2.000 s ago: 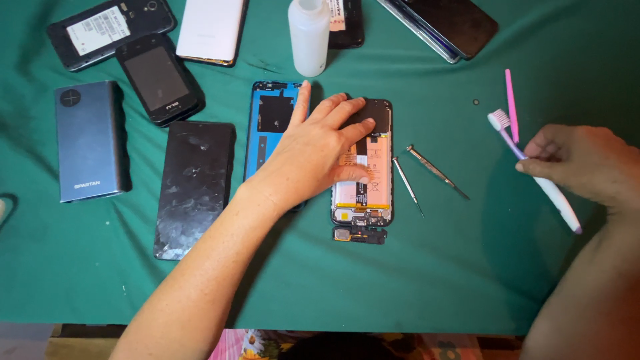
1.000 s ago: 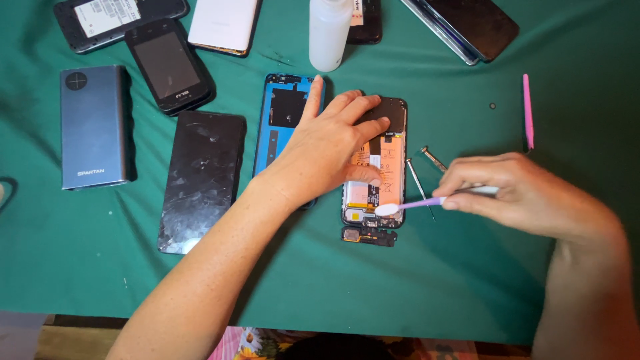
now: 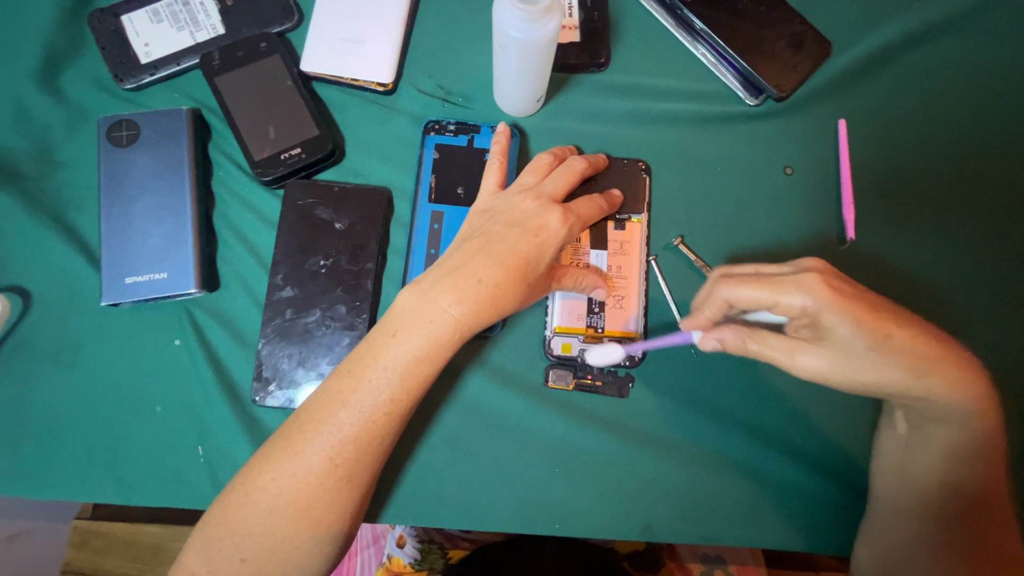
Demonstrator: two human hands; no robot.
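Note:
An opened smartphone [image 3: 632,272] with its battery exposed lies on the green cloth. My left hand [image 3: 536,232] rests spread over it, fingertips on its dark upper part and thumb on the battery; the index finger reaches the top of a blue phone back cover [image 3: 448,160] beside it. My right hand [image 3: 776,320] grips a white and purple toothbrush [image 3: 660,343], its bristle head at the phone's lower circuit board. A small black speaker module [image 3: 590,382] lies just below the phone. Two small screwdrivers [image 3: 664,284] lie between the phone and my right hand, partly hidden by it.
A translucent plastic bottle [image 3: 524,60] stands above the back cover. On the left are a blue power bank [image 3: 152,208], a black phone with a smudged screen [image 3: 324,288] and several other phones. A pink tool [image 3: 846,180] lies at the right, more phones [image 3: 752,40] at the upper right.
My right hand has brought the toothbrush left from beside the pink tool to the lower end of the opened phone. My left hand has stayed over the phone.

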